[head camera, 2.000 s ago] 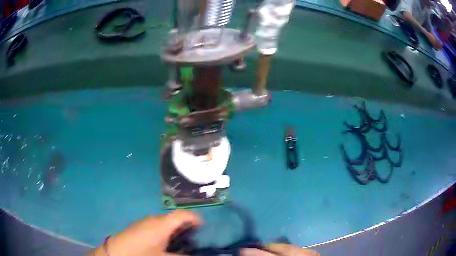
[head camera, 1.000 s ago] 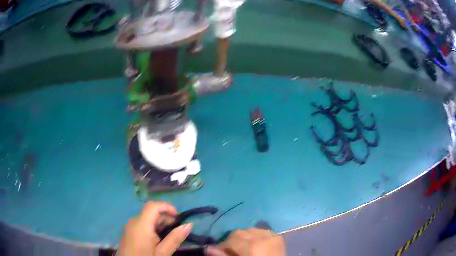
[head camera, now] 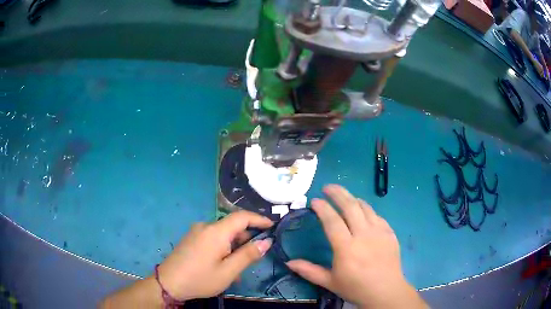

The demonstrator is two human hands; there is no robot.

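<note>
My left hand [head camera: 212,252] is closed on the left side of a black headband assembly [head camera: 280,244], thumb and fingers pinching it. My right hand [head camera: 356,244] is at its right side, fingertips on its upper edge and thumb on its lower part. The assembly is just in front of the hand press base [head camera: 225,205]. The white nest [head camera: 281,181] sits under the dark press ram [head camera: 299,137]. A thin wire and more black parts show below the hands, partly hidden.
Snips [head camera: 381,172] lie right of the press. A scalloped pile of thin curved strips [head camera: 468,187] lies farther right. More black headbands [head camera: 511,99] lie on the dark green surface behind. The bench's curved edge [head camera: 136,274] runs along the front. A person's arm shows at the top right.
Both hands and the headband assembly have moved up to the press base. The right hand has opened out around the assembly's right side. The view has shifted, and the press appears larger and tilted.
</note>
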